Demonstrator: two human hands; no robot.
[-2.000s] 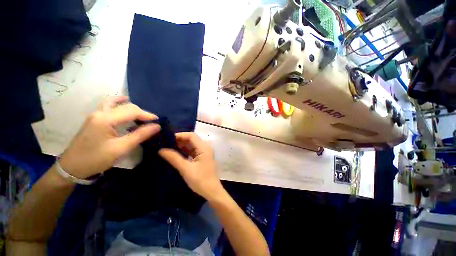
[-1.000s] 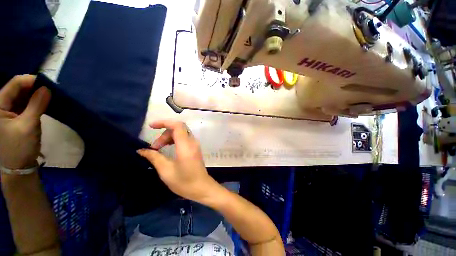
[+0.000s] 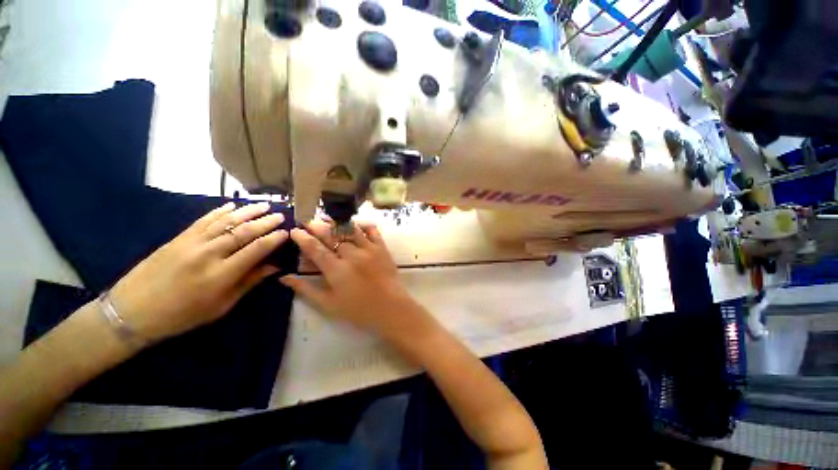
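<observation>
Dark navy cut fabric lies flat on the pale machine table, its right end under the left end of the cream HIKARI machine head. My left hand lies flat on the fabric, fingers pointing at the needle area, with a ring and a wristband. My right hand is just right of it, fingertips at the fabric's edge beside the presser foot area. Whether the right fingers pinch the cloth is hard to tell. The needle and presser foot are mostly hidden by the head and fingers.
A small dark switch-like panel is on the table right of the head. A teal cone and cables are behind the machine. A dark slab hangs at upper right. Dark cloth lies below the table's front edge.
Both hands have moved from the table's front to the needle area, taking the dark fabric under the head. The left hand no longer lifts the cloth edge but lies flat. The view has shifted.
</observation>
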